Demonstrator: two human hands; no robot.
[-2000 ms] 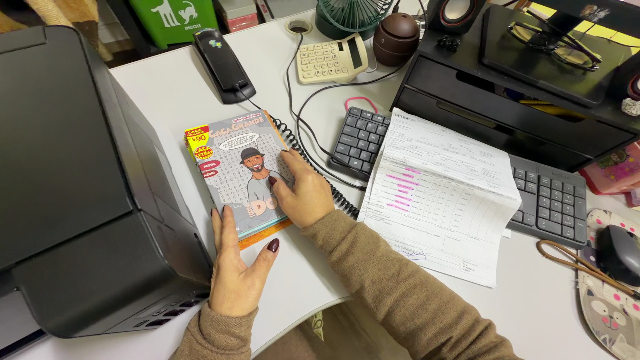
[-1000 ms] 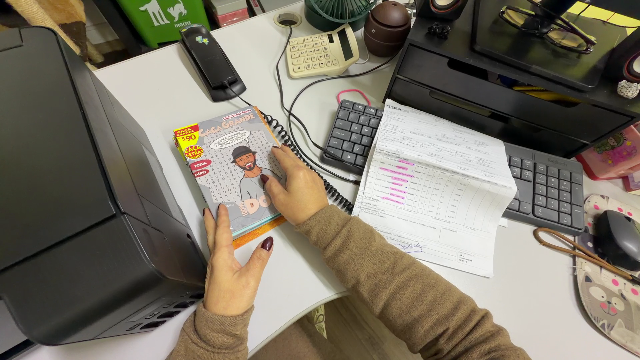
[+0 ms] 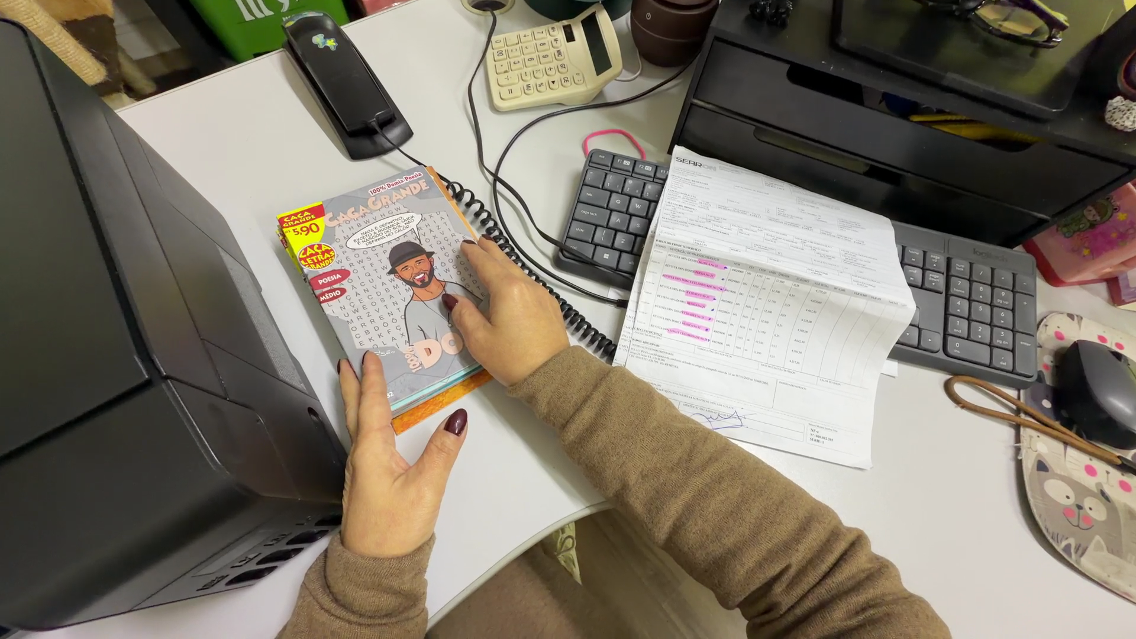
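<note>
A stack of word-search magazines [image 3: 382,284] lies on the white desk, the top one grey with a drawn figure in a hat. My right hand [image 3: 519,311] grips the stack's right edge, thumb on the cover and fingers along the side. At the lower left edge is my left hand [image 3: 390,470], its fingertips touching the stack and its thumb spread away from it. An orange cover shows under the bottom and right edges. To the right, a printed paper sheet [image 3: 772,355] with pink highlighted lines and a handwritten mark lies partly over a black keyboard [image 3: 967,302].
A black printer [image 3: 177,355] stands close on the left. Behind the stack are a black telephone handset [image 3: 346,89], its coiled cord [image 3: 497,231] and a cream calculator [image 3: 550,62]. At right are a black drawer unit [image 3: 852,133], a mouse [image 3: 1096,390] and a cat-patterned mouse pad [image 3: 1074,497].
</note>
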